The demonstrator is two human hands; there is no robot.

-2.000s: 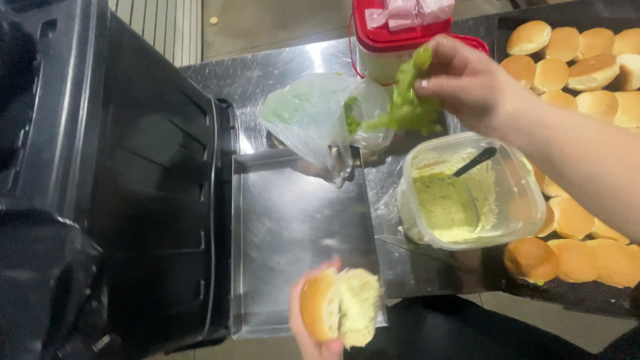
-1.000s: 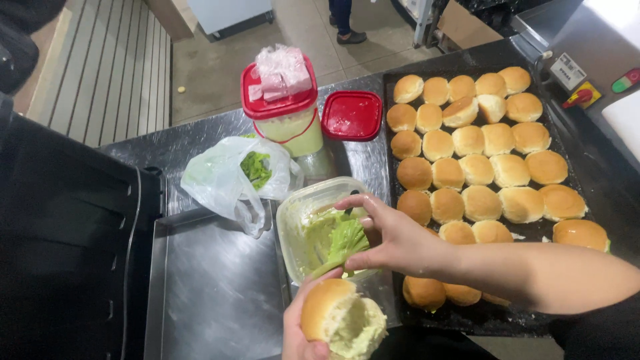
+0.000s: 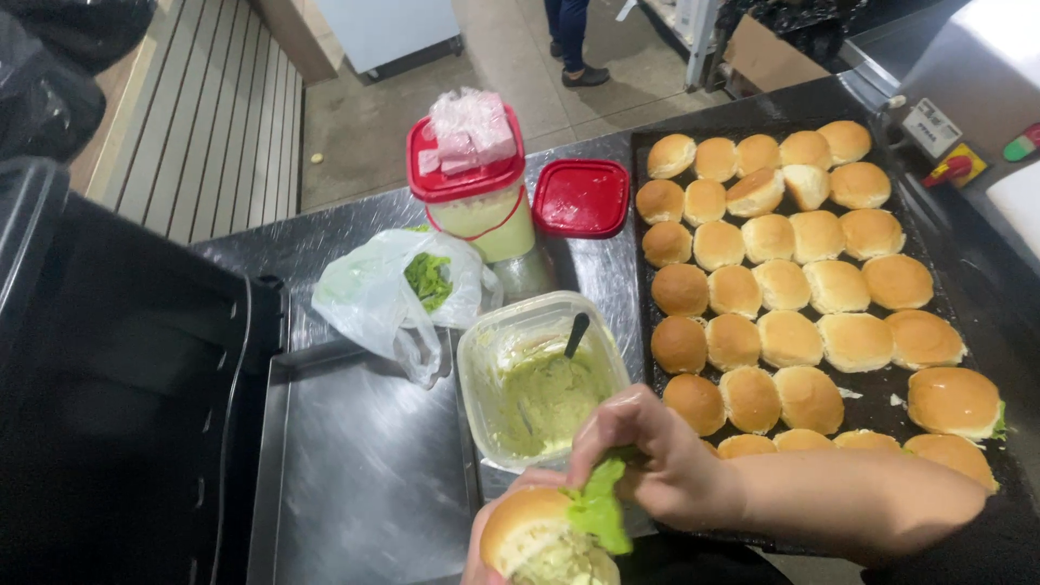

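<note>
At the bottom centre, my left hand (image 3: pixel 485 528) holds an opened bread roll (image 3: pixel 524 520) with a pale green spread on its cut face. My right hand (image 3: pixel 654 459) pinches a lettuce leaf (image 3: pixel 600 508) at the roll's right edge. Just beyond both hands stands a clear plastic tub (image 3: pixel 479 406) of green spread (image 3: pixel 544 394), a dark-handled utensil (image 3: pixel 577 335) leaning in it. Lettuce (image 3: pixel 428 280) shows in the mouth of a white plastic bag (image 3: pixel 366 284) to the left. Rows of rolls fill much of a dark baking tray (image 3: pixel 873 398) on the right; one near roll (image 3: pixel 955 402) shows lettuce at its edge.
Behind the tub are a red-lidded bucket (image 3: pixel 496 231) bearing pink wrapped blocks (image 3: pixel 471 134), and a red lid (image 3: pixel 581 197). A metal tray (image 3: pixel 366 463) lies left of the tub, beside a large black bin (image 3: pixel 122 382). Another person's legs (image 3: pixel 569 36) are in the background.
My right hand has moved with the lettuce from beside the bag, over the tub, to the roll in my left hand. The view has swung to show more of the baking tray.
</note>
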